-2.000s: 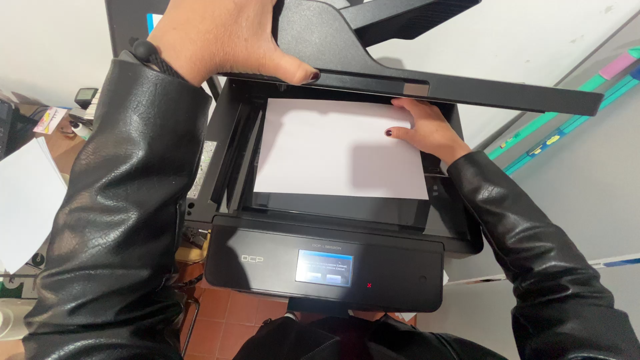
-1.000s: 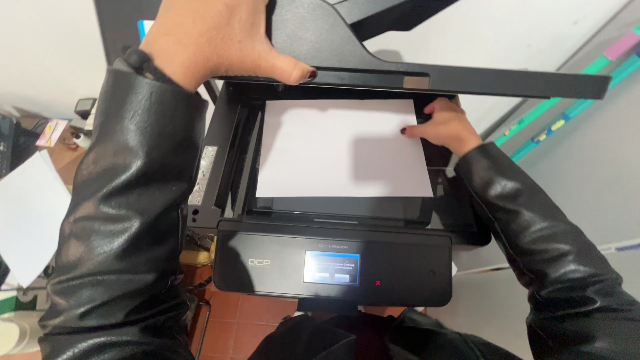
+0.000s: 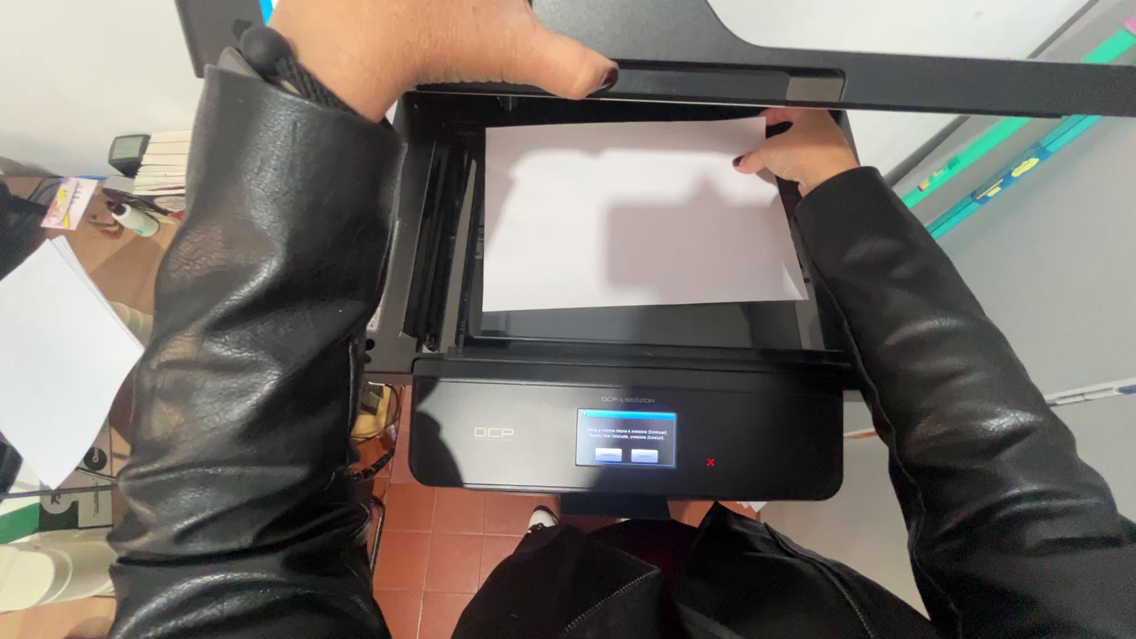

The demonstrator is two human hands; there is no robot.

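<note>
A black multifunction printer [image 3: 550, 435] with a lit touchscreen [image 3: 626, 437] stands in front of me. Its scanner lid [image 3: 799, 67] is raised, and my left hand [image 3: 444, 53] holds the lid's front edge, thumb on the near side and fingers hidden. On the scanner glass [image 3: 639, 321] lies a white sheet of paper [image 3: 568, 222], its long side roughly along the printer's front. My right hand [image 3: 803, 149] has the sheet's far right corner between thumb and fingers; that corner looks slightly lifted. A strip of glass shows along the sheet's near edge.
At the left are loose white sheets [image 3: 62, 355], a small white bottle [image 3: 135, 219] and a stack of paper or books [image 3: 164, 162] on a wooden surface. Cables run beside the printer's left side. A grey panel with green strips [image 3: 985, 160] stands at the right. Below is a red tiled floor [image 3: 453, 532].
My right hand has moved from beside the sheet's right edge onto its far right corner and taken hold of it. My left hand stays on the raised lid.
</note>
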